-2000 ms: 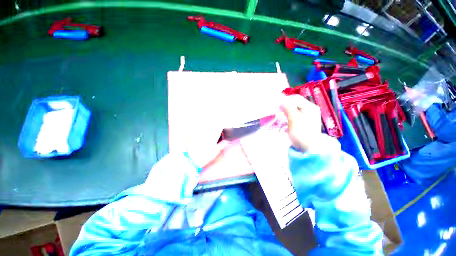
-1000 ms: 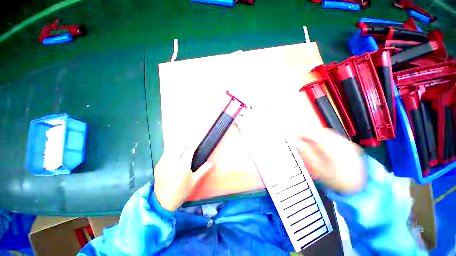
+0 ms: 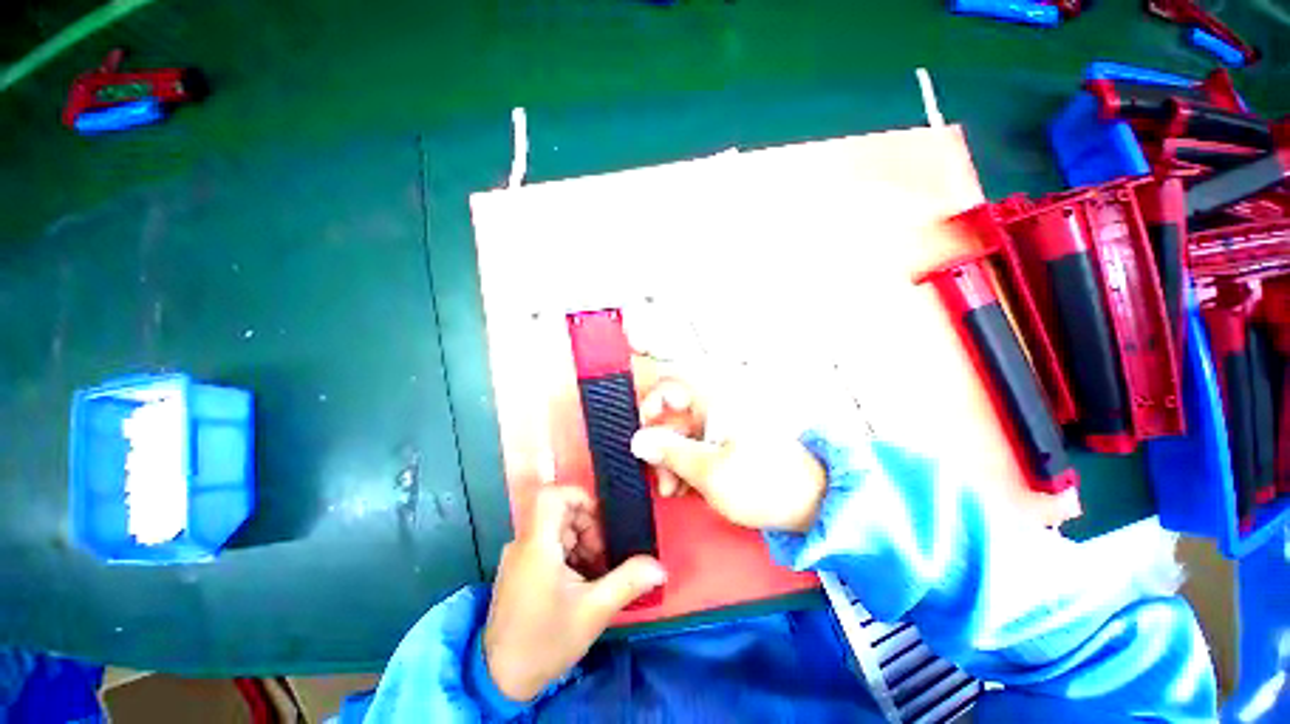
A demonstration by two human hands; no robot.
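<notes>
A red handle shell with a ribbed black grip lies on the work mat, grip side up, its red flanged end pointing away from me. My left hand holds its near end, thumb across the tip. My right hand is at its right side, thumb and fingertips against the middle of the grip. The strip sheet with black bars hangs at the mat's front edge, partly hidden under my right sleeve.
Several red-black shells lie at the mat's right, beside a heaped blue crate. A light-blue bin with white pieces stands left. Red units with blue cylinders lie at the back. A carton is below left.
The shell has turned from slanted to nearly upright in view, and lies closer to me. My right hand has moved left from the strip sheet onto the grip.
</notes>
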